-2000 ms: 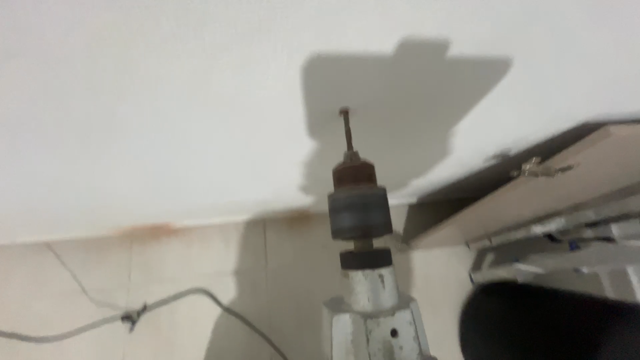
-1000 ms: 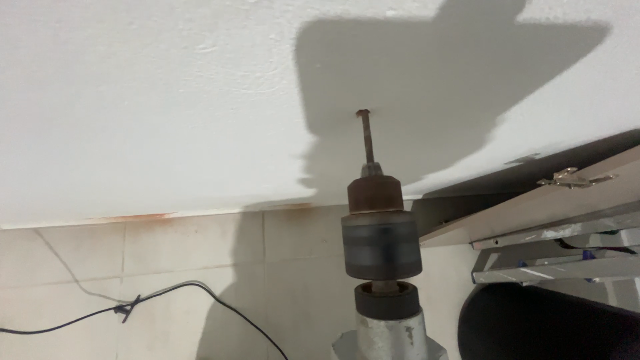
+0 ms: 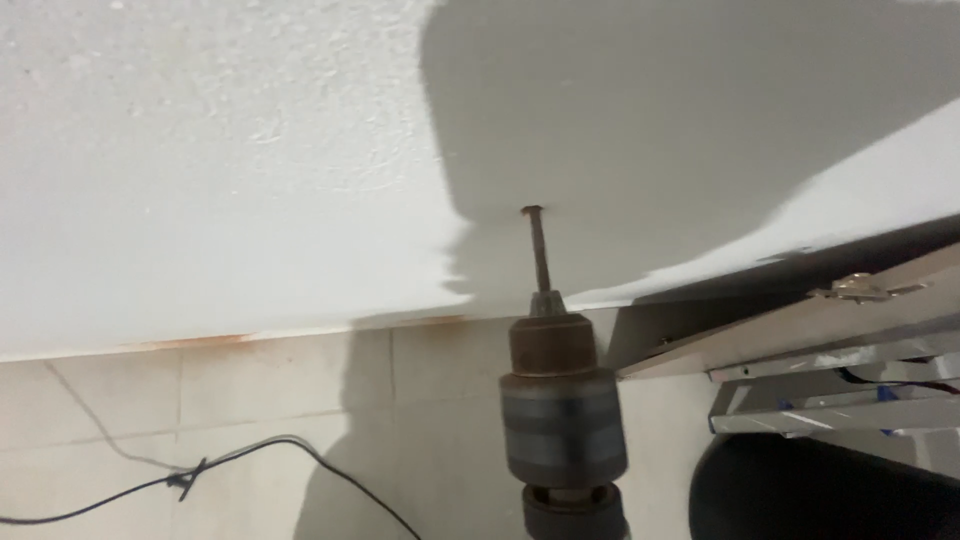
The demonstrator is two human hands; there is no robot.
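Note:
A power drill's keyless-type chuck [image 3: 562, 420], dark with a rusty brown nose, rises from the lower edge of the head view. It carries a thin rust-coloured drill bit [image 3: 540, 251], whose tip is in a small hole in the white wall [image 3: 262, 210]. Reddish dust rims that hole. The drill's body lies below the frame. Neither my left hand nor my right hand shows, so what holds the drill is hidden. A broad shadow covers the wall around the bit.
A black cable [image 3: 360, 487] with a tie around it runs over the tiled floor [image 3: 247, 390]. Reddish dust [image 3: 202, 341] lies along the wall's foot. At right are a panel with a metal hinge [image 3: 862, 289], an aluminium ladder [image 3: 825, 416] and a dark rounded object [image 3: 795, 487].
The view has come closer to the wall. The drill's grey front housing, visible in the earlier frames, has dropped out of view at the bottom. The bit's tip stays at the hole.

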